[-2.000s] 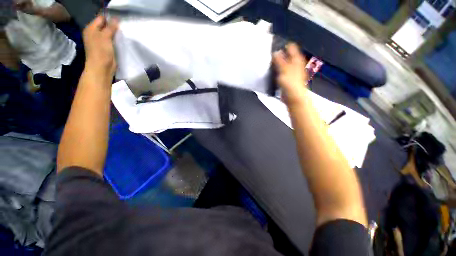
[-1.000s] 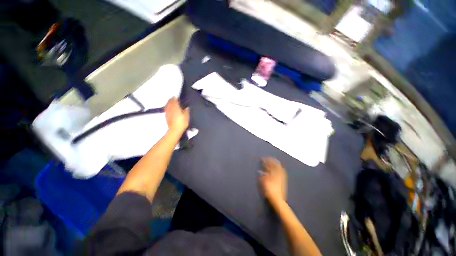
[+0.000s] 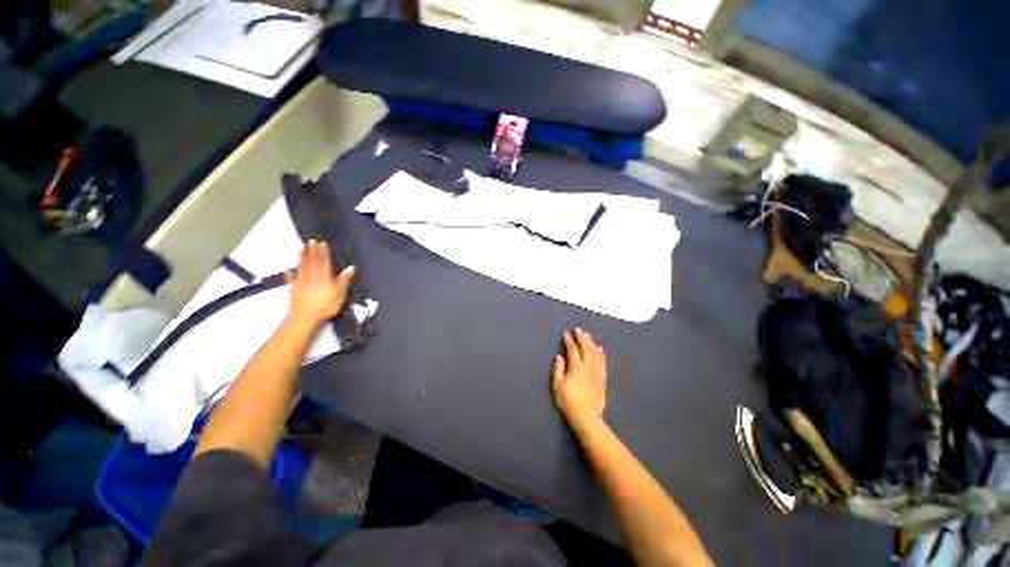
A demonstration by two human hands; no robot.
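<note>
White panels with long dark seam strips (image 3: pixel 238 318) hang over the table's left edge, with a dark tweed edge (image 3: pixel 318 222) folded up along their right side. My left hand (image 3: pixel 318 290) lies flat on them, fingers apart. My right hand (image 3: pixel 580 379) rests on the bare dark grey table (image 3: pixel 465 354), palm down, holding nothing. More white panels (image 3: pixel 576 260) lie in a stack in the table's middle, with a short dark L-shaped line near their upper right.
A padded bolster (image 3: pixel 487 75) and a pink phone (image 3: pixel 508 144) are at the far edge. The iron (image 3: pixel 775 454) and a black cloth bundle (image 3: pixel 831 371) are at the right. A blue basket (image 3: pixel 138 487) is below left.
My left hand has moved slightly left and down on the hanging panels, whose dark tweed edge now shows. My right hand stays over the table. Earlier, both hands held a white panel up.
</note>
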